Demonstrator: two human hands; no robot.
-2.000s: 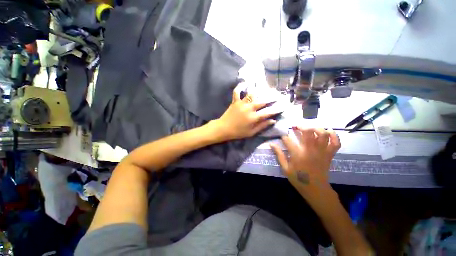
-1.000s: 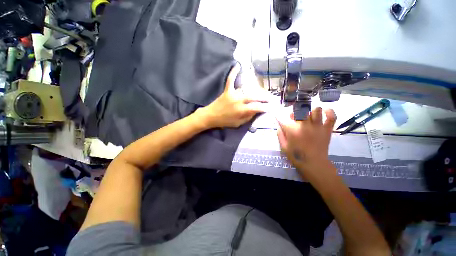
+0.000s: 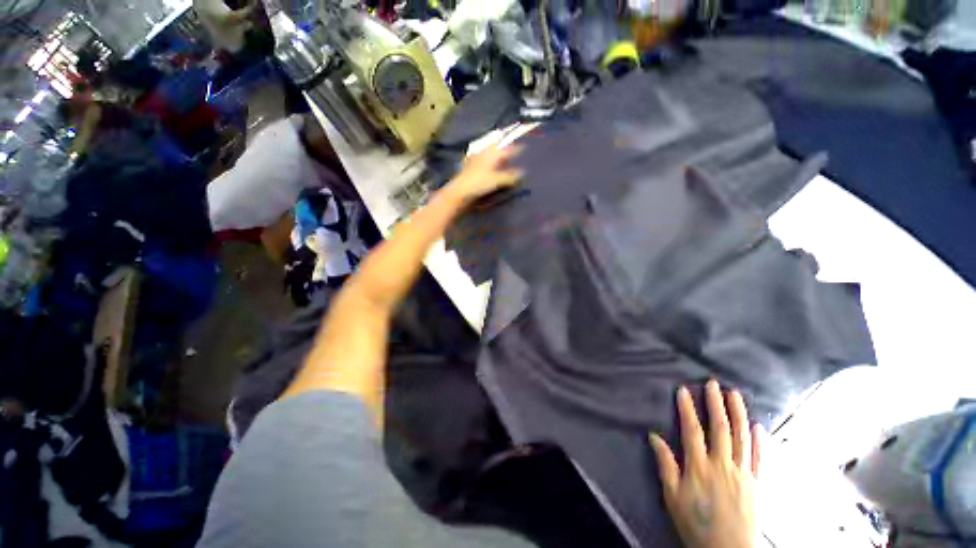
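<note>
Dark grey fabric panels lie spread and partly bunched over the white table, left of the white sewing machine. My left hand reaches out to the far left edge of the grey cloth, its fingers slightly blurred at the edge; whether it grips the cloth cannot be told. My right hand lies flat on the cloth near the machine, palm down and fingers spread. The machine's needle area is at the lower right, mostly cut off or hidden.
A beige-yellow sewing machine stands at the upper left. Navy cloth lies behind the table at the upper right. A blue bin is at the lower left, and white cloth lies beyond the table's left edge.
The view has swung left. My left hand has left the needle area and reached across to the panels' far edge. My right hand has moved from beside the presser foot onto the cloth.
</note>
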